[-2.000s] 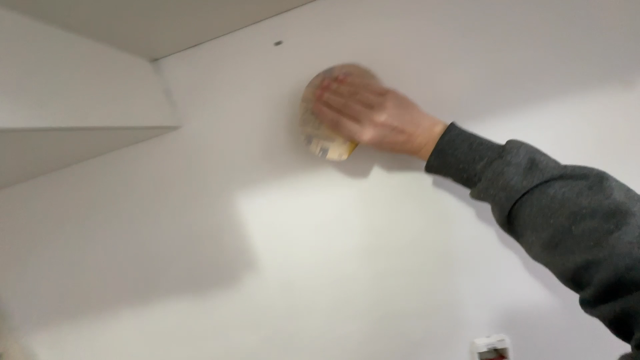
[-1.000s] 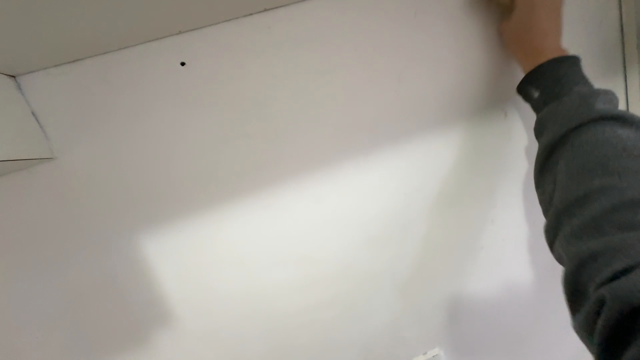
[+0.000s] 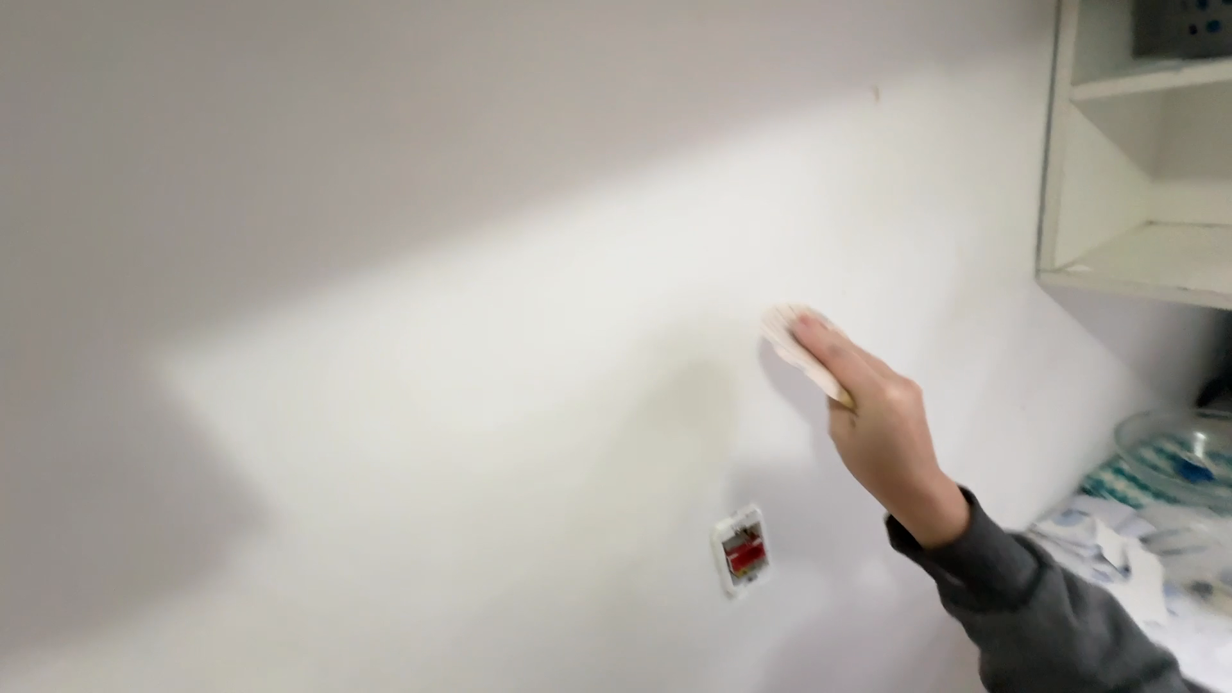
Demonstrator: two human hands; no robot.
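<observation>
My right hand [image 3: 881,414], in a dark grey sleeve, grips a pale, whitish cloth or pad [image 3: 799,351] and holds it against or very close to the white wall [image 3: 462,385], right of the middle of the view. The pad is blurred, so its exact kind cannot be told. Below and to the left of my wrist, an uncovered electrical wall box [image 3: 742,551] with a white frame shows red parts inside. A small mark [image 3: 876,94] is on the wall higher up. My left hand is out of view.
Open cream shelving [image 3: 1107,183] hangs at the upper right, with a dark perforated basket [image 3: 1189,29] on its upper shelf. At the lower right, a clear glass bowl [image 3: 1189,457] stands on a teal and white patterned cloth [image 3: 1107,481], beside white crumpled sheets [image 3: 1141,577].
The view has swung right and down, bringing the shelving and bowl into sight. My right hand has come down from high on the wall, still holding the pad.
</observation>
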